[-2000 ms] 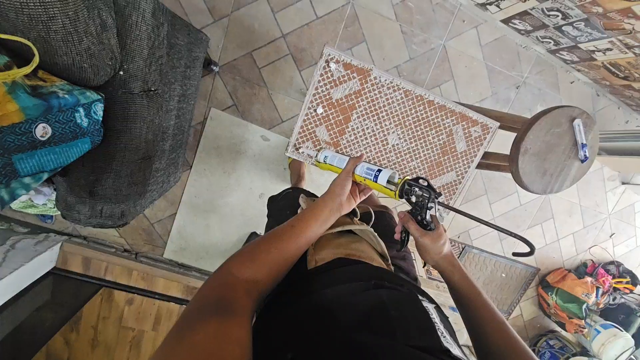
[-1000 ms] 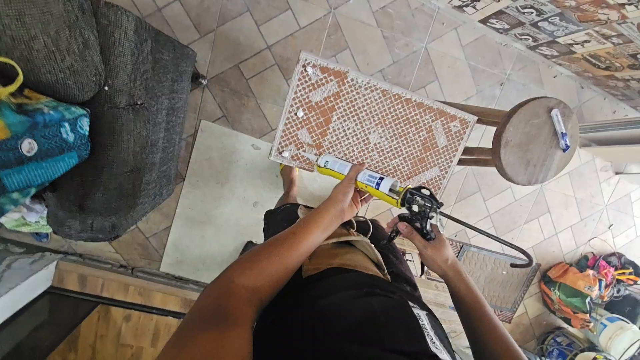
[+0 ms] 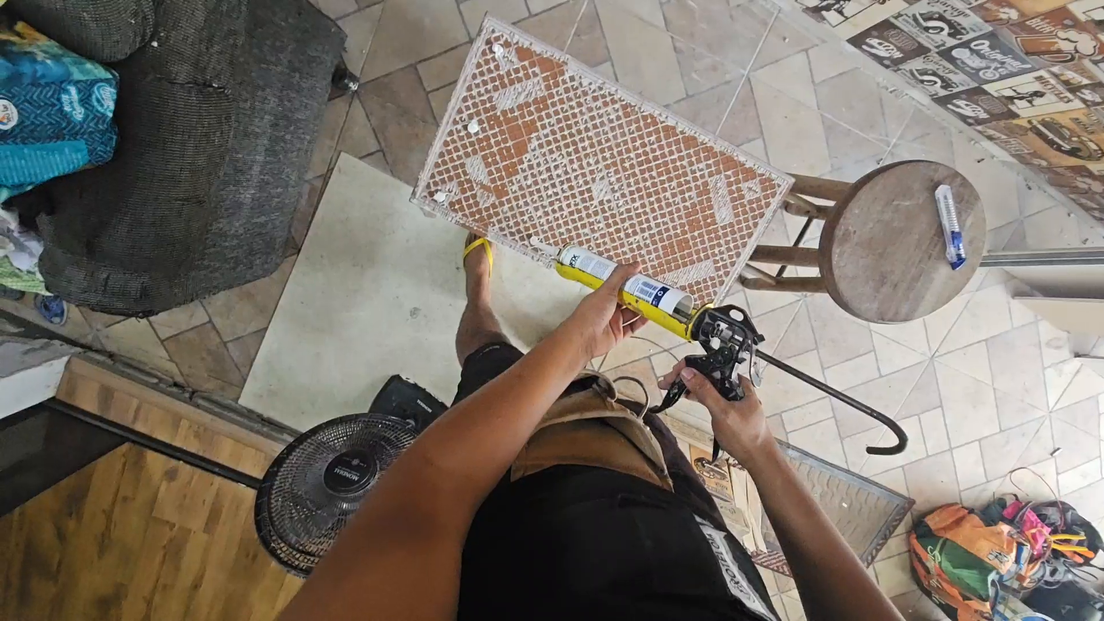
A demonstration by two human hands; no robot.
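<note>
A yellow and black caulking gun [image 3: 729, 332] holds a white sealant cartridge [image 3: 595, 266]. My left hand [image 3: 606, 315] is wrapped around its yellow barrel. My right hand [image 3: 724, 401] grips the black handle and trigger. The nozzle lies over the lower left edge of a tile [image 3: 595, 164], whose ribbed, reddish-brown back faces up. White blobs sit near the tile's left end. Beyond the gun's rear, the hooked rod [image 3: 837, 392] sticks out to the right. A snap-off utility knife [image 3: 950, 226] rests on a round wooden stool [image 3: 880, 267].
A pale panel [image 3: 345, 276] lies on the tiled floor. To the left stands a dark fabric-covered seat [image 3: 181, 164] with a blue bag [image 3: 60, 103]. A black fan [image 3: 336, 492] is below left. An orange and green tool bag [image 3: 962, 552] sits lower right, beyond a mat [image 3: 837, 496].
The fan has come into view at lower left. Both hands have kept hold of the caulking gun, its nozzle still by the tile's lower left edge.
</note>
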